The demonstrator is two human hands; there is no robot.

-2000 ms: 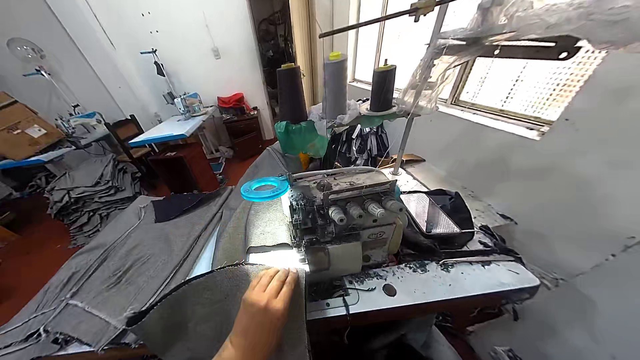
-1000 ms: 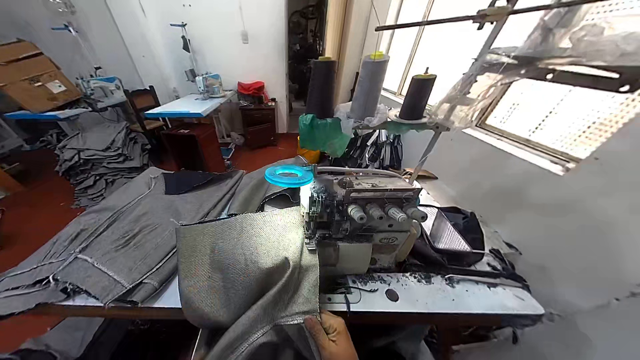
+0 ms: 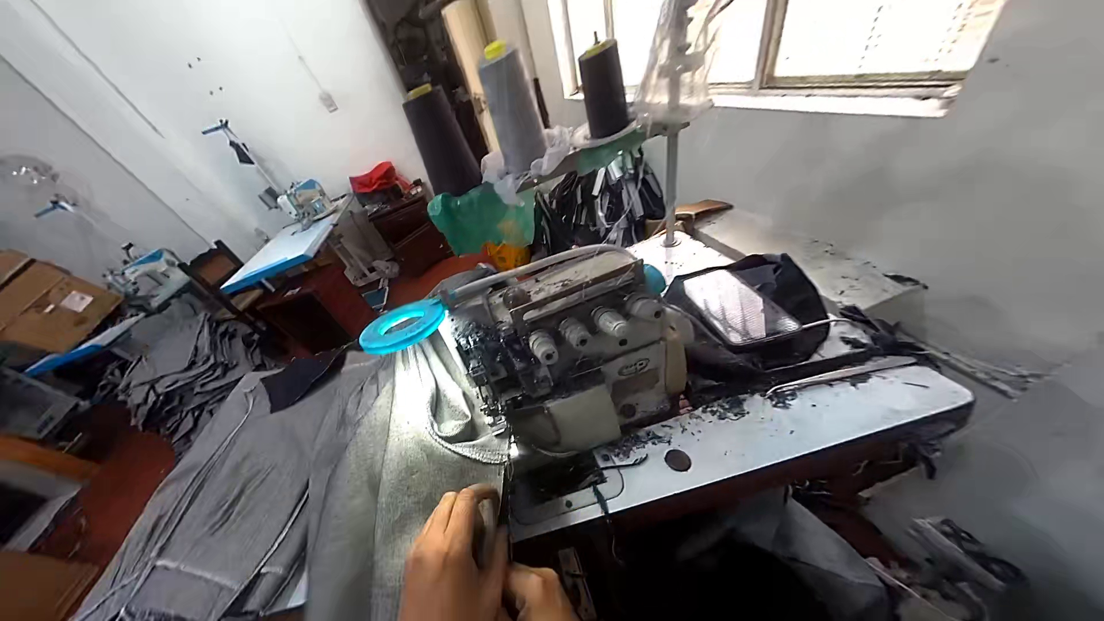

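An overlock sewing machine (image 3: 586, 345) stands on a white table, its lamp lighting the cloth at the needle area. Grey fabric (image 3: 431, 483) runs up to the presser foot and bunches behind it. My left hand (image 3: 453, 552) grips the fabric's right edge in front of the machine. Close beside it, at the bottom of the view, my right hand (image 3: 539, 595) has its fingers on the same edge; it is partly cut off. A blue ring (image 3: 403, 327) sits at the machine's left side. Thread cones (image 3: 513, 108) stand on the rack behind.
More grey garment pieces (image 3: 233, 483) cover the left side. A phone (image 3: 742, 306) lies on a black cloth right of the machine. Lint and scraps litter the table's right part (image 3: 802, 414). Other sewing machines (image 3: 306, 203), a cardboard box (image 3: 52, 297) and a fabric pile (image 3: 194, 371) stand farther left.
The fabric panel, raised in front of the machine one second ago, now lies lower and extends behind the needle area. Both hands now show at its edge; one showed before. The view has tilted.
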